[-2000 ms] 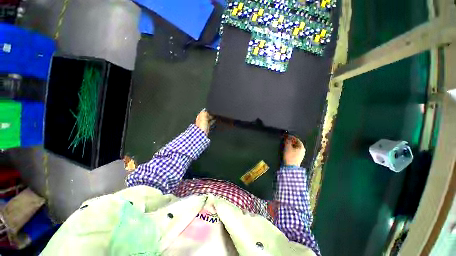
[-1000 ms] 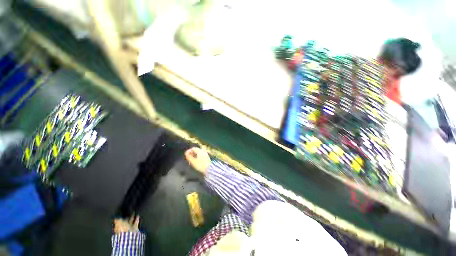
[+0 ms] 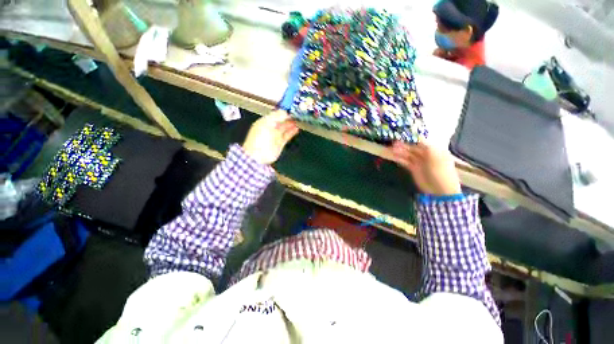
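Note:
A stack of board panels (image 3: pixel 360 77), crowded with yellow, white and dark parts and red wires, lies on a blue sheet (image 3: pixel 291 87) on the pale raised shelf. My left hand (image 3: pixel 270 136) is at its near left corner, fingers on the edge. My right hand (image 3: pixel 429 166) is at its near right corner, fingertips at the edge; a blue wristband is on this wrist. The undersides of the fingers are hidden, so a firm grip cannot be told.
A black pad stack (image 3: pixel 515 138) lies right on the shelf (image 3: pixel 441 131). A masked person (image 3: pixel 464 30) is behind it. Other board panels (image 3: pixel 84 161) lie on a black sheet (image 3: pixel 134 181) at left. A green belt (image 3: pixel 336 164) runs below the shelf. A slanted post (image 3: pixel 124 70) stands left.
The view has turned right and steadied. Both hands have moved from the black sheet on the bench up to the near edge of the board stack on the shelf.

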